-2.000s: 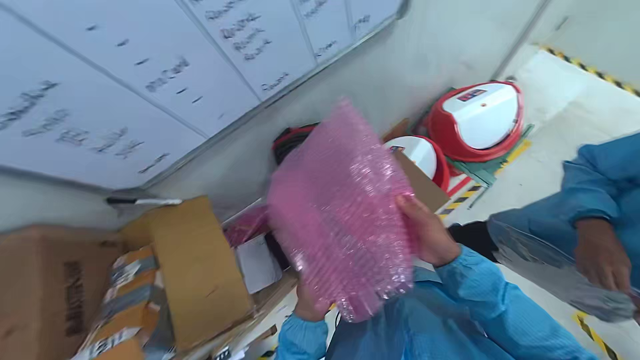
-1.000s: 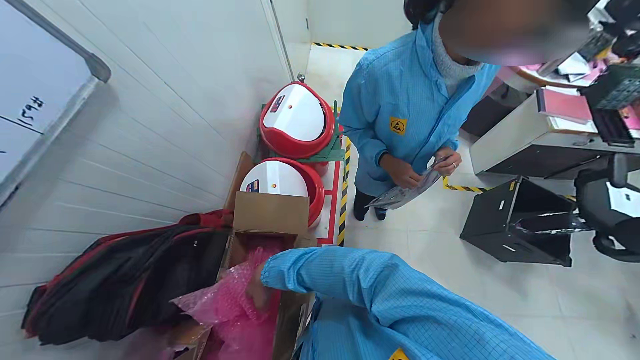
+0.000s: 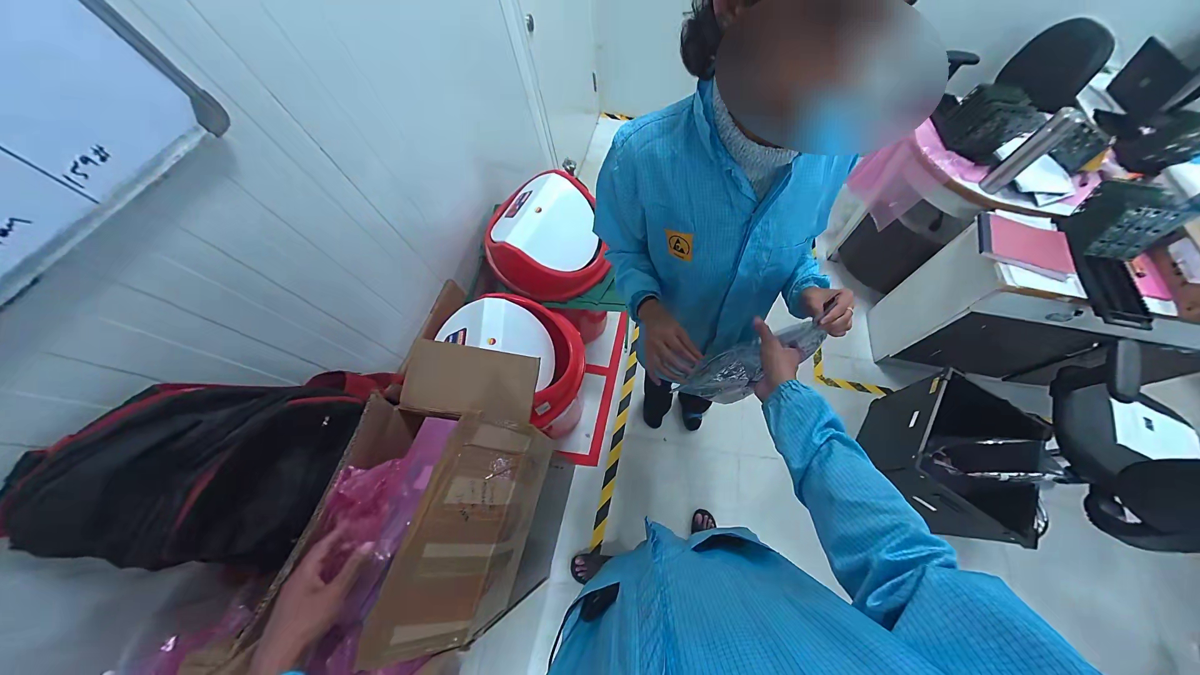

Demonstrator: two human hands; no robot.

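Observation:
My left hand [image 3: 314, 595] rests with spread fingers on pink bubble wrap [image 3: 361, 492] inside an open cardboard box [image 3: 445, 534] at the lower left. Out to the right, my right hand [image 3: 776, 361] has its thumb and fingers on a clear plastic bag [image 3: 736, 373] with something grey inside. A co-worker in a blue coat [image 3: 717, 244] faces me, one hand at the bag's upper right end and the other beside its left end. What exactly the bag contains cannot be told.
Red bins with white lids [image 3: 553, 220] stand beyond the box. A black bag with red trim [image 3: 187, 473] lies against the wall. On the right are a black open-sided cabinet [image 3: 886, 450], an office chair [image 3: 1148, 441] and a cluttered desk [image 3: 980, 309]. Striped tape [image 3: 614, 459] marks the floor.
The pink bubble wrap, held up two seconds ago, is now in the box. My right hand has reached out to the bag that the co-worker held. The view has swung right.

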